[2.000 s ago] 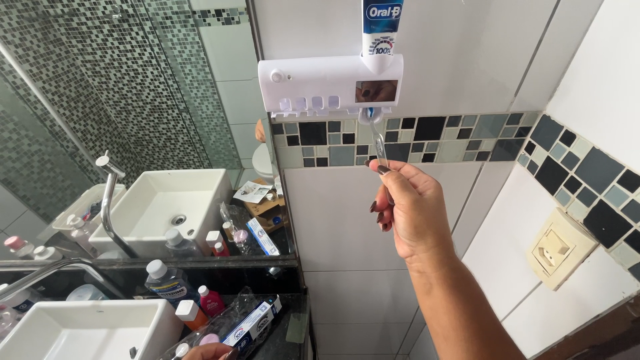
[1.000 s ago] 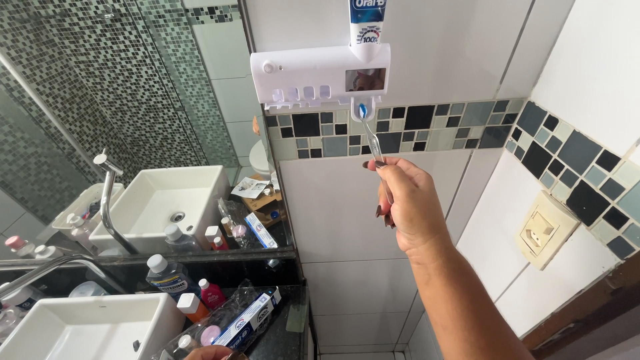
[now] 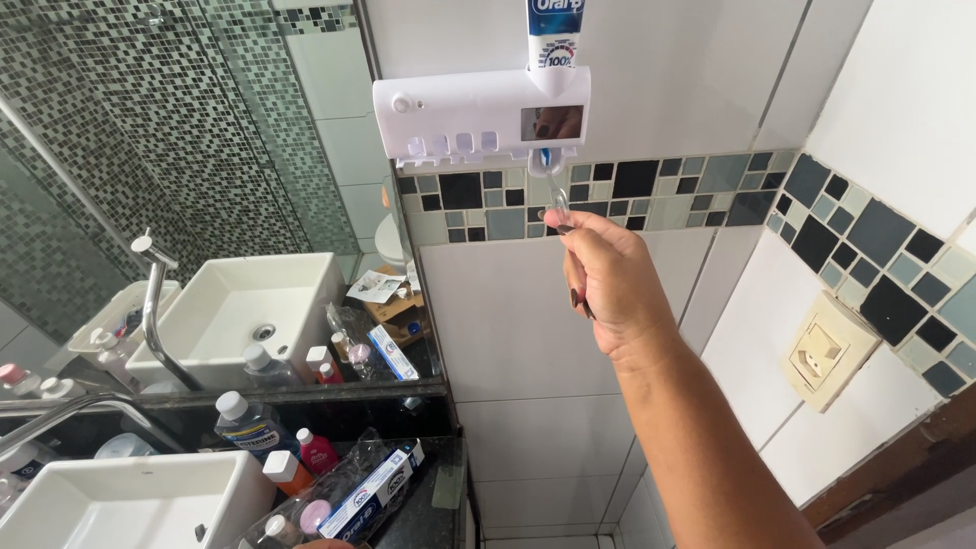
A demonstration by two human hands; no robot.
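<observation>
My right hand (image 3: 610, 278) grips the clear handle of a toothbrush (image 3: 558, 194). The brush points up, its blue-bristled head inside the outlet under a white wall-mounted toothpaste dispenser (image 3: 457, 103). An Oral-B toothpaste tube (image 3: 555, 34) stands nozzle down in the dispenser's top. Only a sliver of my left hand (image 3: 326, 544) shows at the bottom edge, near an Oral-B toothpaste box (image 3: 374, 492); whether it holds anything is hidden.
A white basin (image 3: 137, 503) with a chrome faucet (image 3: 99, 400) is at lower left. Beside it stand a Listerine bottle (image 3: 252, 427), an orange bottle (image 3: 287, 473) and a red bottle (image 3: 316, 450). A mirror (image 3: 229, 191) fills the left; a socket plate (image 3: 827, 351) is at right.
My right hand stays at the dispenser with the toothbrush held up to its outlet. Less of my left hand shows at the bottom edge than before.
</observation>
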